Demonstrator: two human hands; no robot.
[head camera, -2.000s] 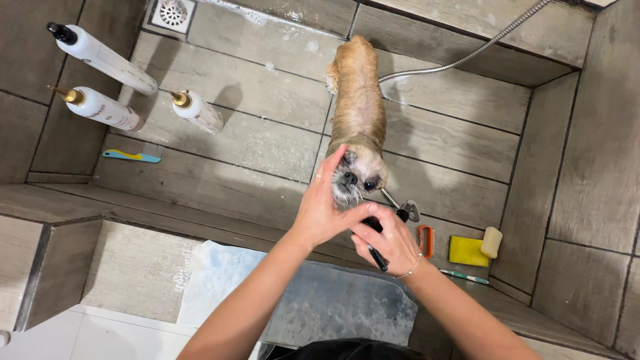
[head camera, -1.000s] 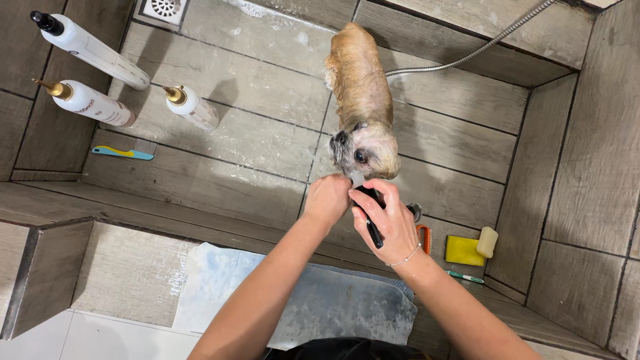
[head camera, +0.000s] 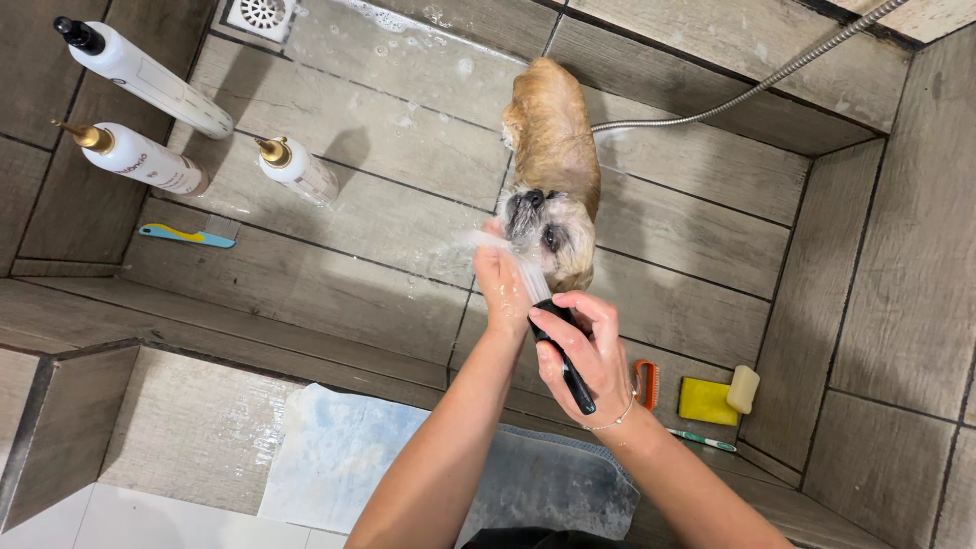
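A wet, tan small dog (head camera: 560, 145) stands on the tiled floor of the wash basin, its head toward me and turned to the left. My right hand (head camera: 591, 351) grips a black handheld shower head (head camera: 566, 354) just below the dog's face. Water sprays from it past the muzzle onto my left hand (head camera: 499, 278), which is by the dog's chin with its palm in the spray. Whether the left fingers touch the chin is hard to tell. The metal shower hose (head camera: 732, 103) runs from behind the dog to the upper right.
Three white bottles, a tall one (head camera: 152, 80), a gold-capped one (head camera: 145, 160) and a smaller one (head camera: 301, 171), stand left near a comb (head camera: 187, 235). A drain (head camera: 261, 14) lies top left. An orange brush (head camera: 646, 383), yellow sponge (head camera: 707, 400), soap bar (head camera: 742, 389) and toothbrush (head camera: 701, 440) lie right.
Water now sprays visibly from the shower head. My left hand, closed below the muzzle a second ago, has opened and moved up beside it. Two seconds ago it was at the dog's face.
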